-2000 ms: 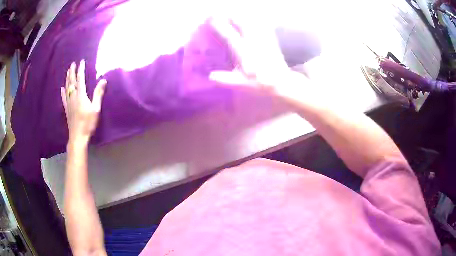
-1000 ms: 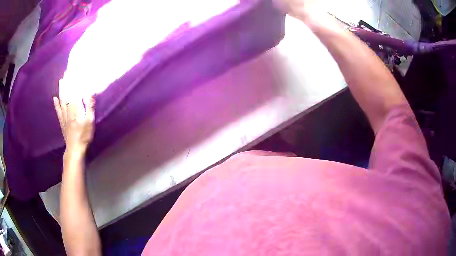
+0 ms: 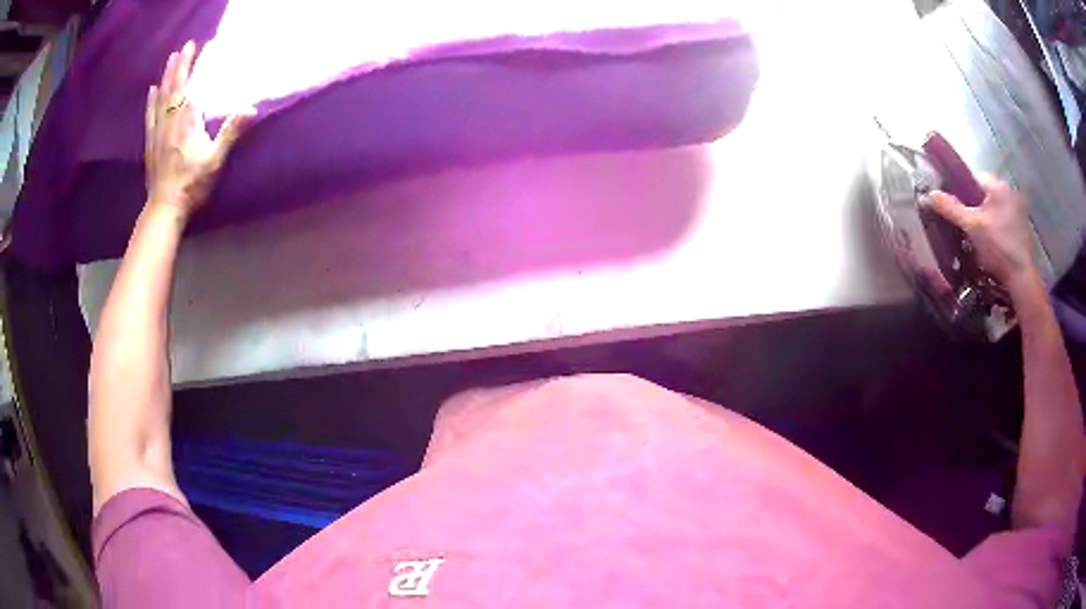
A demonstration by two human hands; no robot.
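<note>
The dark purple garment (image 3: 500,113) lies stretched across the pressing form, its upper part washed white by glare. My left hand (image 3: 185,149) lies flat on its left part, fingers spread, holding nothing. My right hand (image 3: 994,226) is closed around the handle of the steam iron (image 3: 911,220) at the right. The iron's shiny metal body faces left; whether it is raised off the surface cannot be told.
The pale table cover (image 3: 345,327) has a straight near edge in front of me. A blue crate (image 3: 286,476) is below the table at left. A pale quilted rest pad (image 3: 1000,107) is at the upper right.
My right hand has left the garment's right end, moved right and taken hold of the iron. The garment now lies extended along the form. My left hand remains on its left part.
</note>
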